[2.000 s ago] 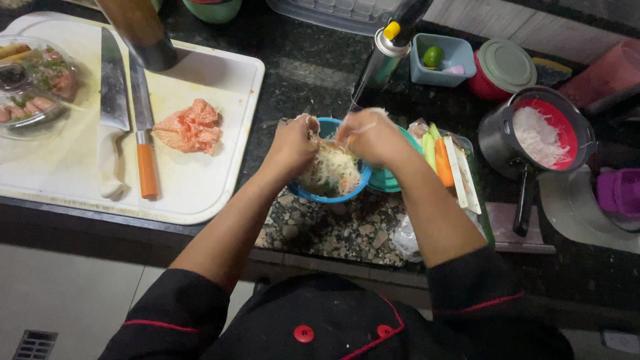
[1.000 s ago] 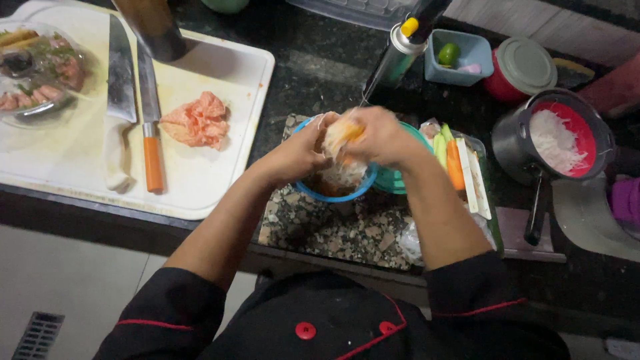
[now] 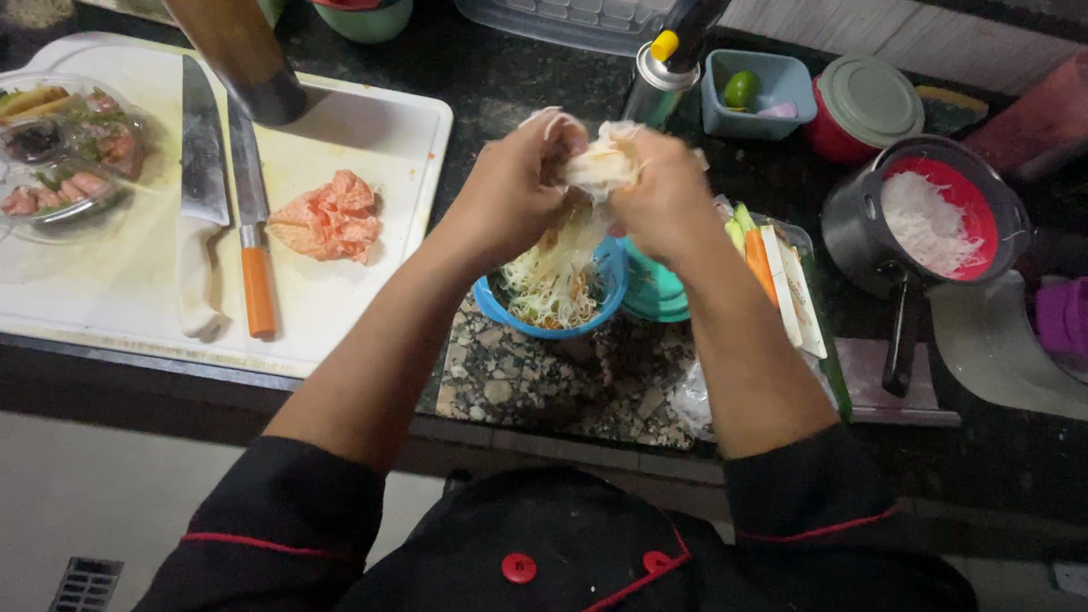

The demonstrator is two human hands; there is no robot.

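Both my hands are raised over a blue bowl that holds pale shredded strands with bits of orange and green. My left hand and my right hand grip a bunch of whitish shreds between them, and strands hang from it into the bowl. The fingertips are partly hidden by the shreds and blurred. A teal lid lies beside the bowl, partly under my right forearm.
On the left, a white cutting board bears two knives, a crumpled orange cloth-like piece, a dark bottle and a clear food tray. To the right are vegetable sticks and a black pot with white shreds.
My hands were lower, at the bowl, two seconds ago; they are now raised above it with the shreds. An orange piece seen between them one second ago no longer shows there.
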